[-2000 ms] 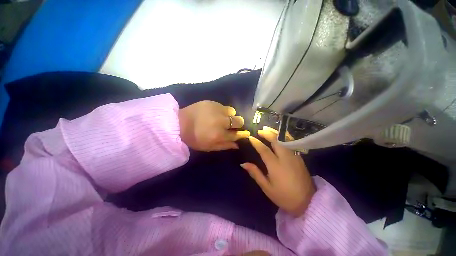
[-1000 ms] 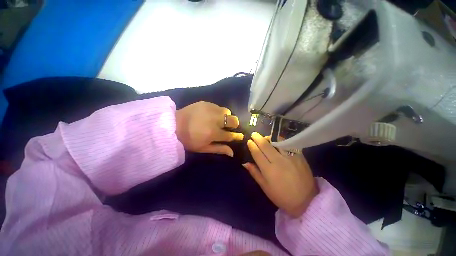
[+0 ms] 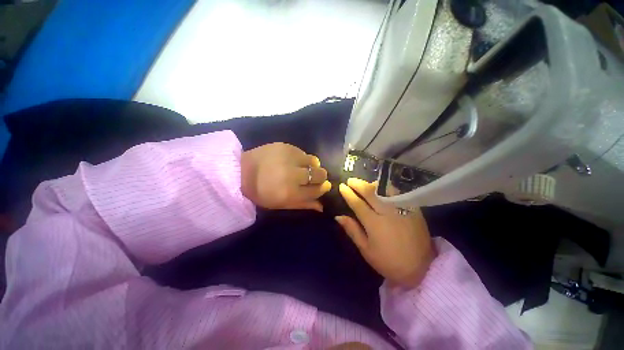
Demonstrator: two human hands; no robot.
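Note:
A dark garment piece lies over the table and the lap and passes under the sewing machine head. The lit presser foot is just beyond my fingertips. My left hand, with a ring, lies on the cloth left of the foot, fingers curled, thumb stretched below them. My right hand lies on the cloth below and right of the foot, fingers stretched toward it. The fingertips of the two hands are a small gap apart. Whether they pinch the cloth is hidden.
The off-white sewing machine fills the upper right, with a ribbed pale dial. A bright blue sheet lies at the upper left beside the white table. Small dark metal parts show at the lower right.
My left fingers have curled in slightly and the gap between the hands has widened a little. The machine head shifted left in view, then back right. The cloth looks nearly unmoved.

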